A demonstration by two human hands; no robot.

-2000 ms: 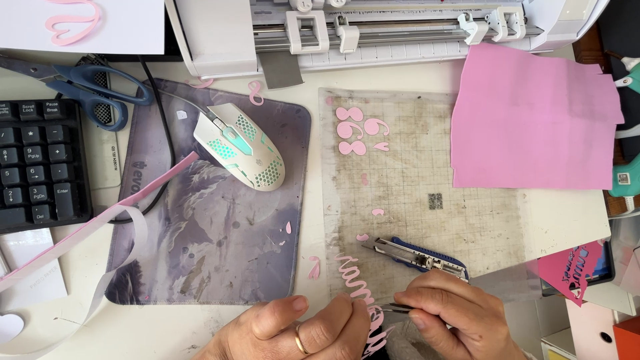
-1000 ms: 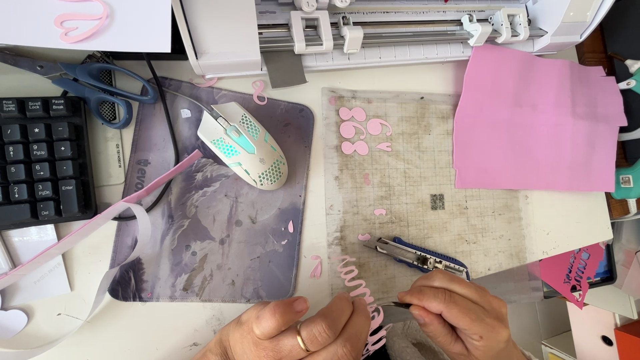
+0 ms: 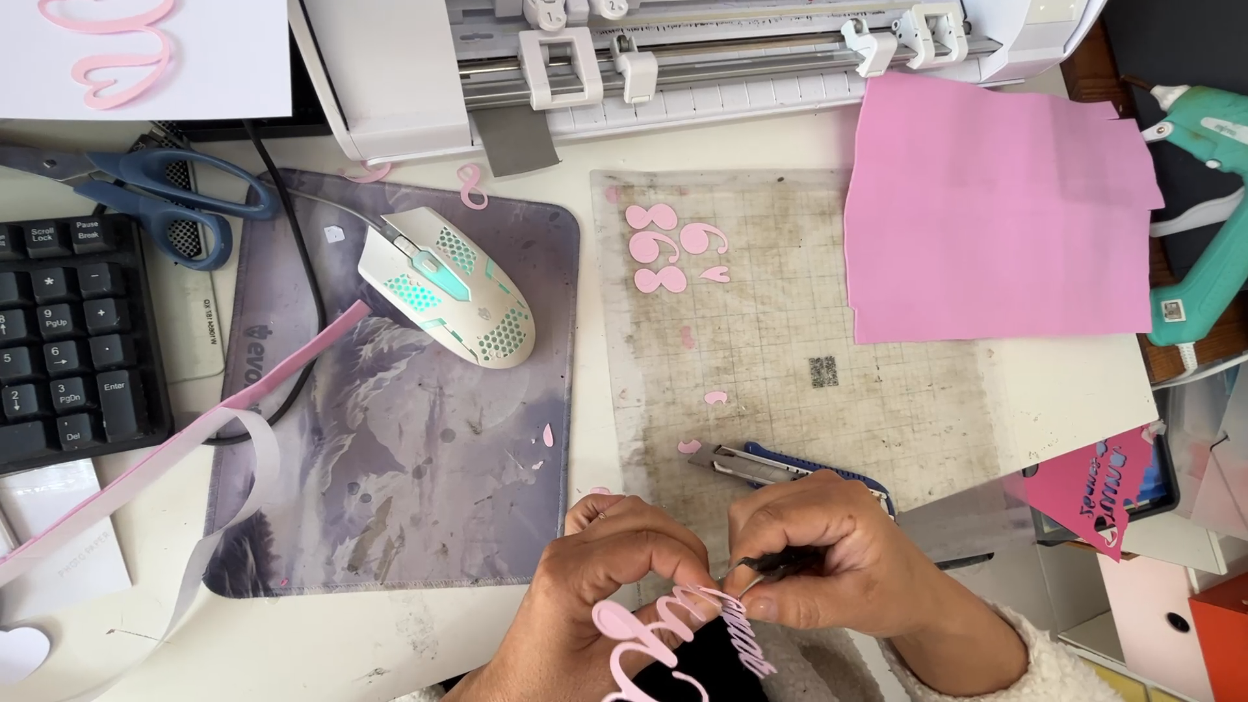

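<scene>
Near the bottom centre, my left hand pinches a pink cut-out script lettering strip between thumb and fingers. My right hand grips a small dark tool with a thin metal tip, whose kind is not clear, and its tip touches the lettering beside my left fingertips. A blue utility knife lies on the cutting mat, just beyond my right hand. Several pink cut-out shapes rest at the mat's upper left, with small scraps below them.
A white cutting machine stands along the back. Pink sheets lie at right, near a teal glue gun. A mouse sits on a patterned mouse pad; scissors, a black keyboard and a curling strip are at left.
Both hands have moved up from the bottom edge, and the lettering now hangs toward the bottom of the view. The right hand now partly covers the utility knife.
</scene>
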